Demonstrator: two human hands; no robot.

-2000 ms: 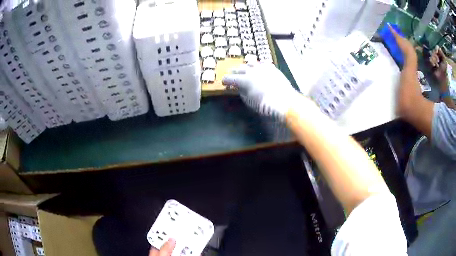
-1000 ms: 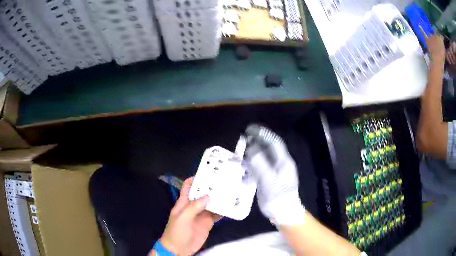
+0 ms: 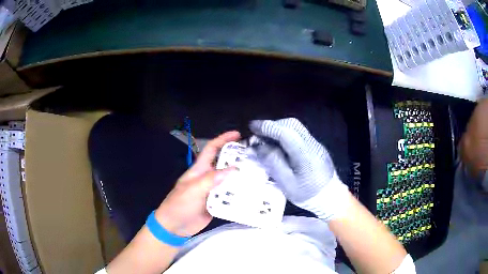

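Note:
A white rounded-square plastic housing (image 3: 249, 195) with small slots is held above my lap. My left hand (image 3: 195, 190), bare with a blue wrist strap, grips it from its left side, thumb on its face. My right hand (image 3: 302, 160), in a grey-and-white striped glove, is at the housing's upper right part. Its bent fingers are at a small piece near the top edge; that piece is blurred and mostly hidden, so I cannot tell what it is.
A black tray (image 3: 382, 155) with rows of green-yellow boards (image 3: 412, 176) stands at right. An open carton (image 3: 64, 182) with white housings is at left. Black blocks (image 3: 322, 37) lie on the green bench (image 3: 214, 35). White housings (image 3: 425, 37) stand on the white sheet, beside another person's arm (image 3: 476, 139).
My gloved right hand has come from the cardboard tray on the bench down to the housing. My left hand has raised the housing and turned it. The view has tilted down towards my lap.

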